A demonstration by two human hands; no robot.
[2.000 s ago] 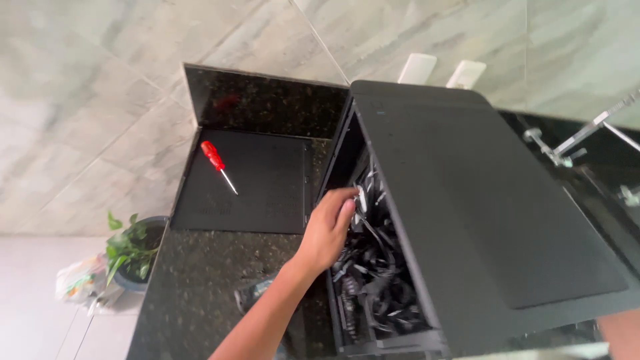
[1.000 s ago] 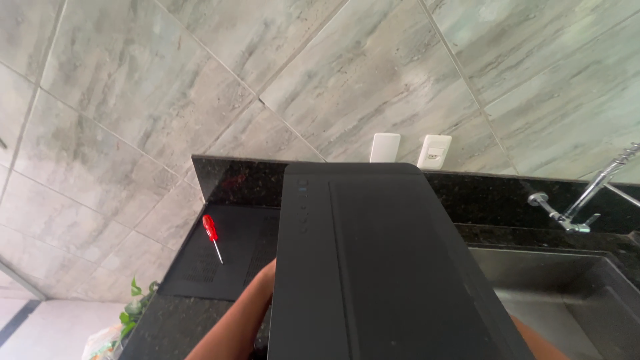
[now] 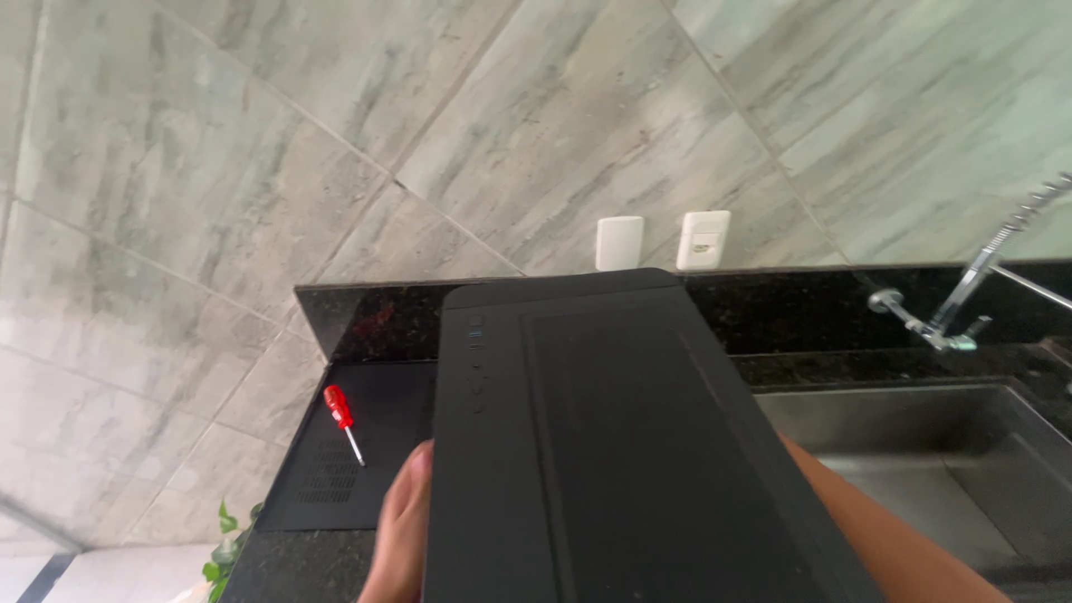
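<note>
A black computer case fills the lower middle of the view, its face with ports and buttons turned up toward me. My left hand is pressed along the case's left side, fingers partly hidden by it. On the right, my forearm reaches behind the case's right side, and my right hand is hidden there. Left of the case, a red-handled screwdriver lies on a black side panel with vent slots.
Dark granite counter with a raised backsplash runs along a tiled wall. A steel sink and a spring faucet are at the right. Two white wall plates sit behind the case. A plant stands at lower left.
My left hand has come out of the cable-filled opening to the case's left side. The case has been turned, so its open side no longer shows. The view has shifted.
</note>
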